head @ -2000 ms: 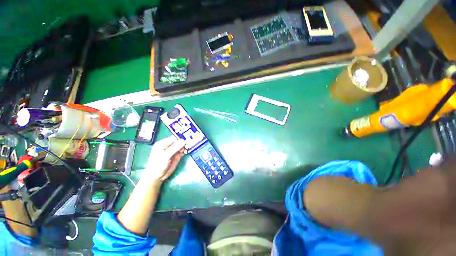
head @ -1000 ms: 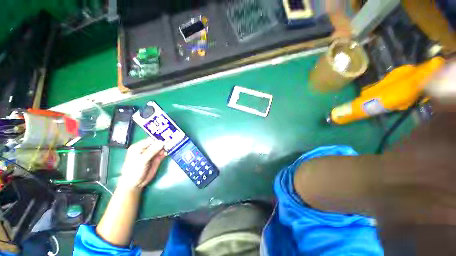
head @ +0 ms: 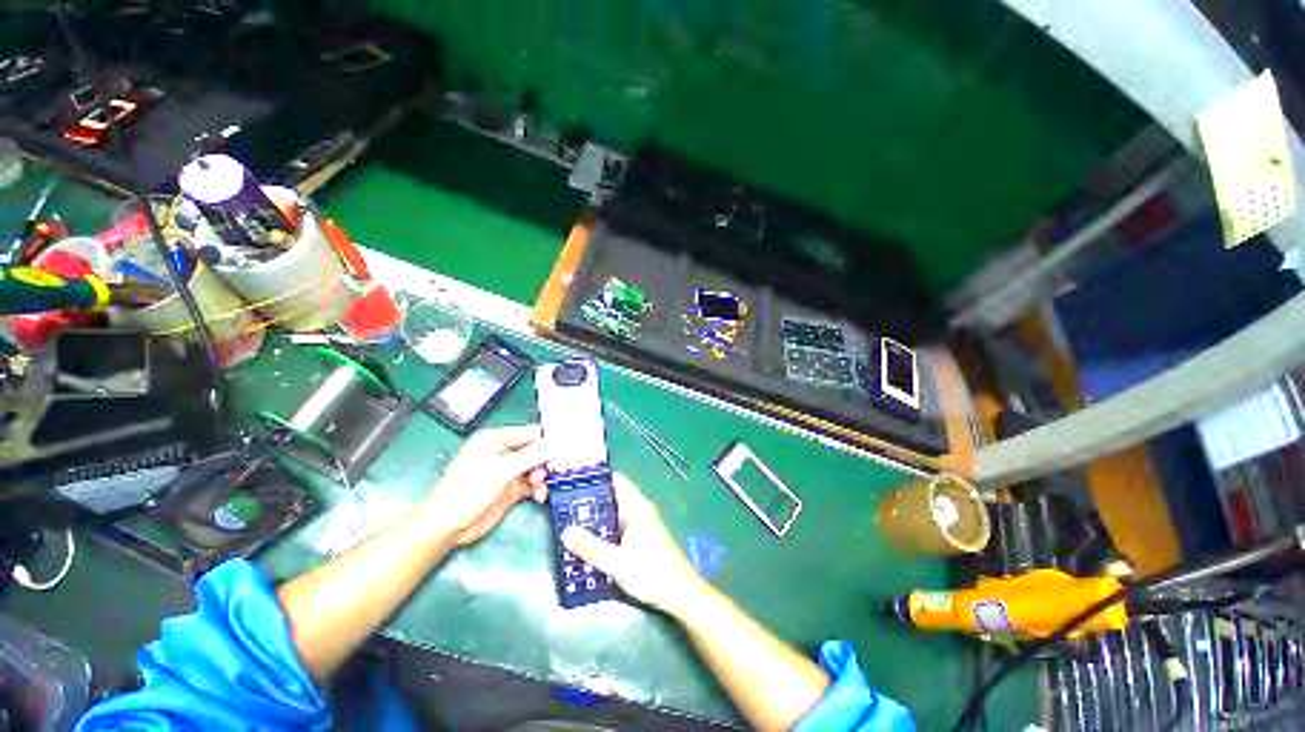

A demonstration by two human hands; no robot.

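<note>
An open flip phone [head: 580, 472] is held upright in front of me, its pale screen half up and its dark blue keypad half down. My left hand [head: 494, 483] grips its left edge near the hinge. My right hand [head: 640, 551] holds the keypad half from the right, with the thumb over the keys. The screen half looks white, without a readable picture.
Tweezers [head: 651, 438] and an empty white frame [head: 757, 488] lie right of the phone. The yellow electric screwdriver [head: 1016, 604] and tan round cup [head: 930, 516] are farther right. A black phone shell [head: 477, 386], solder spool [head: 336, 413] and tool pot [head: 272, 265] stand left. A parts tray [head: 744, 336] is behind.
My right hand has come in from the right onto the keypad half. The phone has turned more upright. The view has shifted, showing more of the bench's far side.
</note>
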